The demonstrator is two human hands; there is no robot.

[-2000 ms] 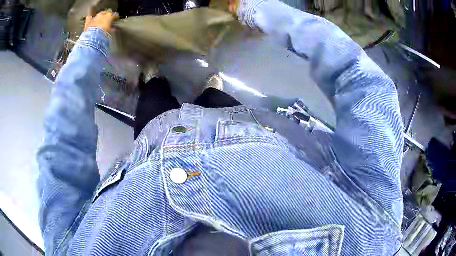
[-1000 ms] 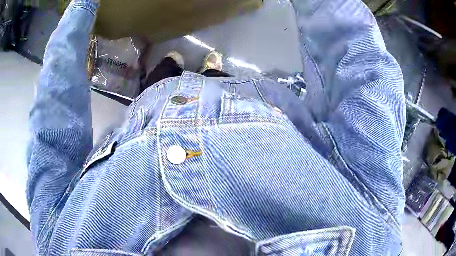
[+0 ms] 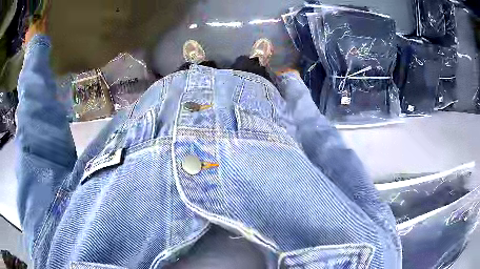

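Observation:
The olive-brown woven sack [image 3: 105, 34] hangs blurred at the upper left. My left hand [image 3: 36, 31] is at its left edge and appears to grip it; the fingers are blurred. My right hand [image 3: 287, 65] is away from the sack, low beside my right thigh and left of a garment bundle. It is small, blurred and partly merged with the background, so its fingers cannot be made out. The garment bundle [image 3: 363, 89] is dark cloth in clear plastic, tied with a thin white strap.
More dark bagged garments [image 3: 421, 79] stand right of the bundle. Clear plastic bags [image 3: 431, 205] lie on the white table [image 3: 358, 142] at the lower right. Printed bags [image 3: 129, 81] are at the left. My shoes show on the grey floor [image 3: 226, 39].
The view has turned, bringing the tied bundles in at the right. The sack has moved to the upper left. My right hand has let go of the sack and come down.

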